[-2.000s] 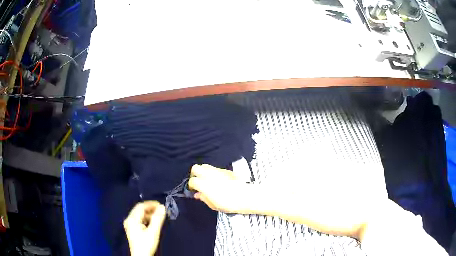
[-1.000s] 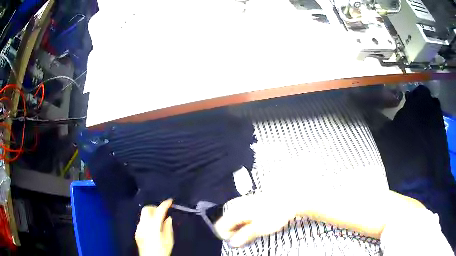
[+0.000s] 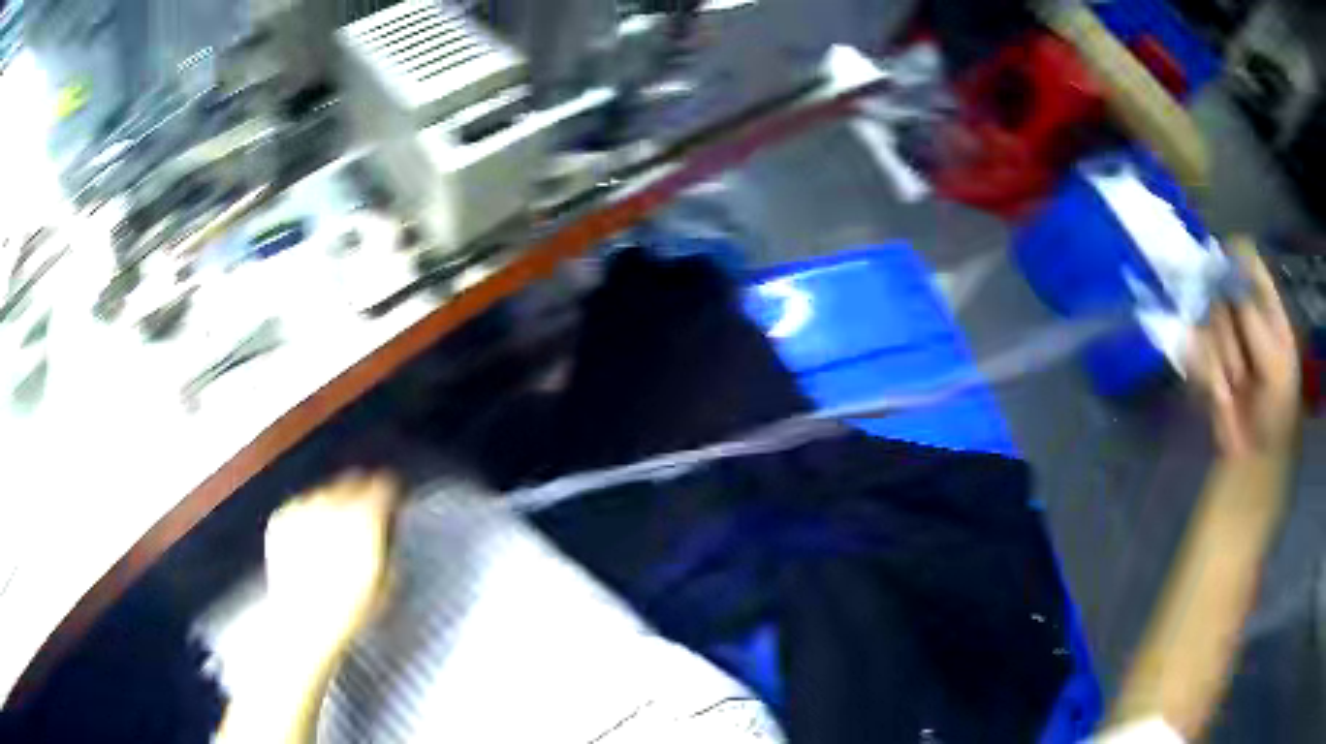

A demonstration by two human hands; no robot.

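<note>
A long pale strip (image 3: 771, 436) stretches from the striped cloth (image 3: 436, 574) on my lap to my right hand (image 3: 1243, 356), far out at the right. The fingers there are bent around its end, in front of a white piece that I cannot make out. My left hand (image 3: 332, 545) is blurred over the striped cloth near the table edge; I cannot tell if it holds anything. Dark navy garments (image 3: 873, 567) lie in folds over the blue crate (image 3: 887, 342).
The white table with its brown edge (image 3: 342, 385) curves along the left. The off-white slotted cover (image 3: 436, 87) and blurred machine parts stand on it. A red object (image 3: 1018, 124) and a blue container (image 3: 1069, 247) are on the floor at the upper right.
The view has swung right. My right hand has moved far out to the right, and the pale strip is now drawn out long. My left hand now shows near the table edge.
</note>
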